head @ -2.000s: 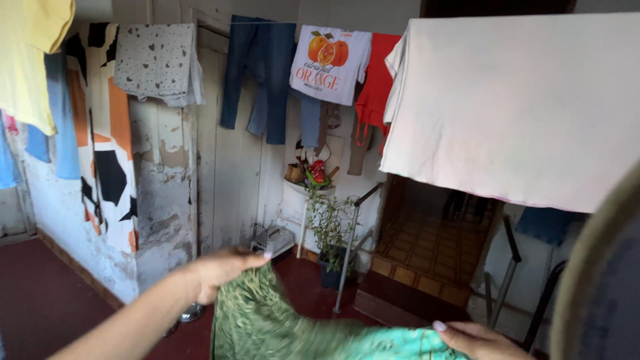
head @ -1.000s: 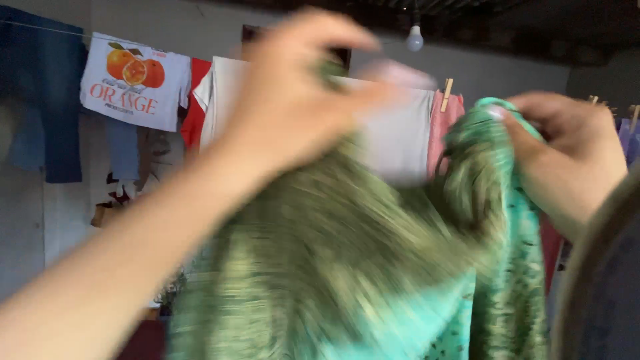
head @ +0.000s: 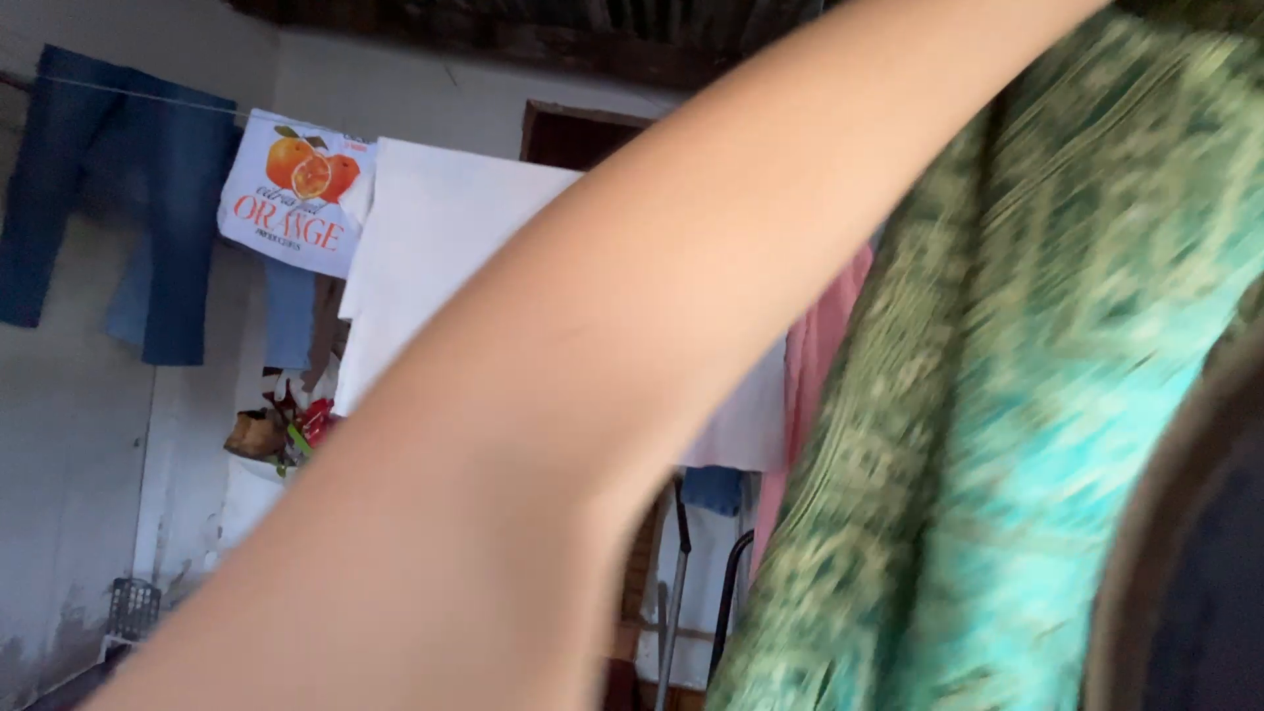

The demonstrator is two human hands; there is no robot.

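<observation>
A green and turquoise patterned cloth (head: 1076, 326), blurred by motion, hangs down the right side of the head view. My left arm crosses the picture from the lower left to the top right and passes in front of the hanging laundry. Its hand lies beyond the top edge, near the upper end of the cloth, so its hold cannot be seen. My right hand is out of sight too. Behind the arm hangs a white cloth (head: 444, 217), with a pink cloth (head: 834, 316) partly showing between it and the green one.
A clothesline (head: 158, 97) holds dark blue jeans (head: 118, 148) and a white garment with an orange print (head: 296, 193). Below are a brown pot (head: 255, 434), a dark crate (head: 133, 607) and a metal handrail (head: 676, 583). A dark curved edge (head: 1136, 553) blocks the lower right.
Both hands were in view on the patterned cloth; now neither shows. My left arm has reached up and to the right, and the cloth has risen on the right side. The view has tilted up.
</observation>
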